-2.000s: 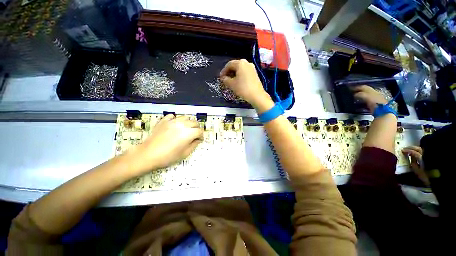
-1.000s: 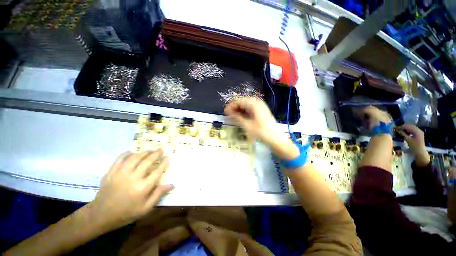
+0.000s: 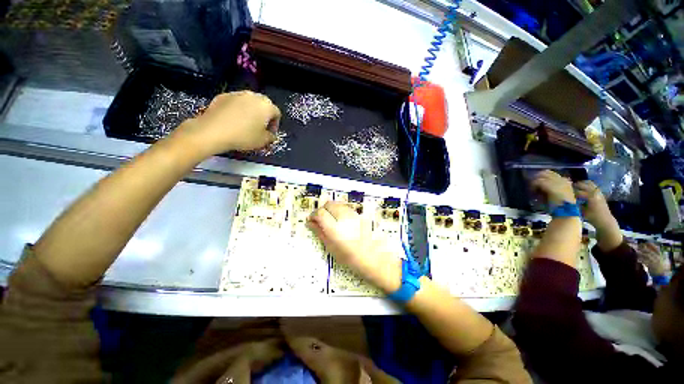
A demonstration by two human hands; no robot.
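Note:
Cream-yellow circuit board panels (image 3: 255, 255) lie side by side on the pale metal track, with black blocks along their far edge. My left hand (image 3: 244, 122) is over the left heap in the black component tray (image 3: 296, 142), fingers bent down at the silvery components; whether it pinches one is too small to tell. My right hand (image 3: 341, 232), with a blue wrist strap (image 3: 407, 283), is over the boards, fingertips together near the second black block. Anything between its fingertips is hidden. Two more silvery heaps (image 3: 366, 151) lie in the tray.
A narrow black side bin (image 3: 169, 109) with components stands left of the tray, a black bin (image 3: 430, 165) right. A red container (image 3: 430, 105) and brown strips (image 3: 330, 58) are behind. A blue cord (image 3: 417, 150) crosses the tray's right side. Another worker's hands (image 3: 555, 187) are at right.
My left hand has moved from the boards up to the tray's left heap. My right hand has moved from the tray down onto the boards. The boards sit further right in view.

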